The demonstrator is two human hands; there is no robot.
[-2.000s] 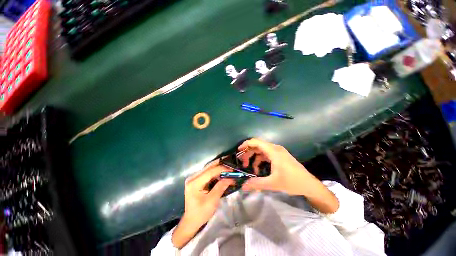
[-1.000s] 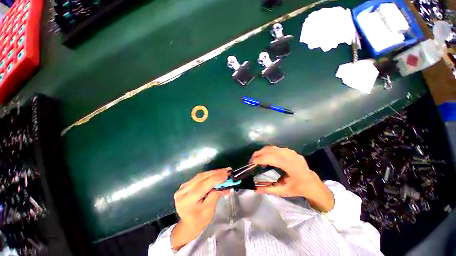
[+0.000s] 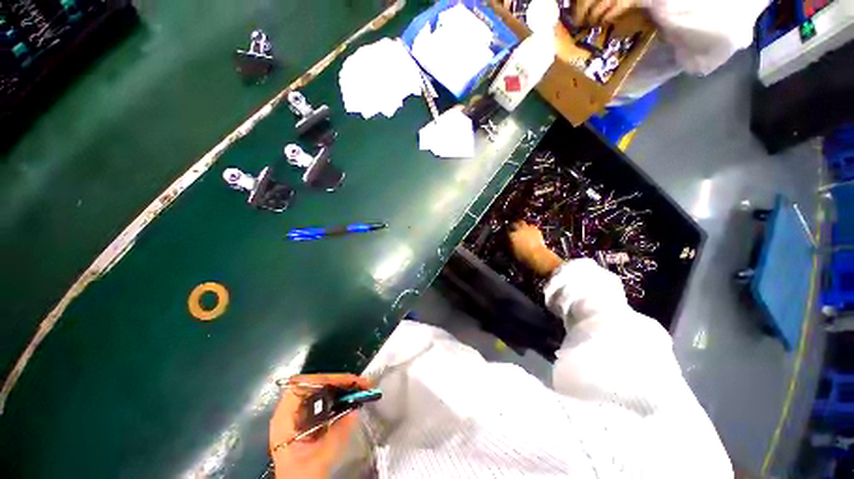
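My left hand (image 3: 314, 447) holds a black binder clip (image 3: 321, 408) with thin silver wire handles, low at the bench's front edge. A small teal part (image 3: 360, 397) sticks out of the clip's right side. My right hand (image 3: 533, 247) reaches down into the deep black clip bin (image 3: 676, 292), among loose dark clips and wires (image 3: 599, 217). Its fingertips are hidden in the pile, so I cannot tell if it grips anything.
Green bench with bulldog clips (image 3: 272, 194), a blue pen (image 3: 335, 230), a yellow-orange ring (image 3: 208, 301), white wipes (image 3: 378, 79), a blue box (image 3: 510, 36) and a dark tray (image 3: 56, 56). Another person's hands are at a cardboard box (image 3: 570, 93). A blue cart (image 3: 785, 271) stands right.
The view has swung right. My right hand has left the clip and teal part and moved into the bin. My left hand still holds them. The other person has come into view.
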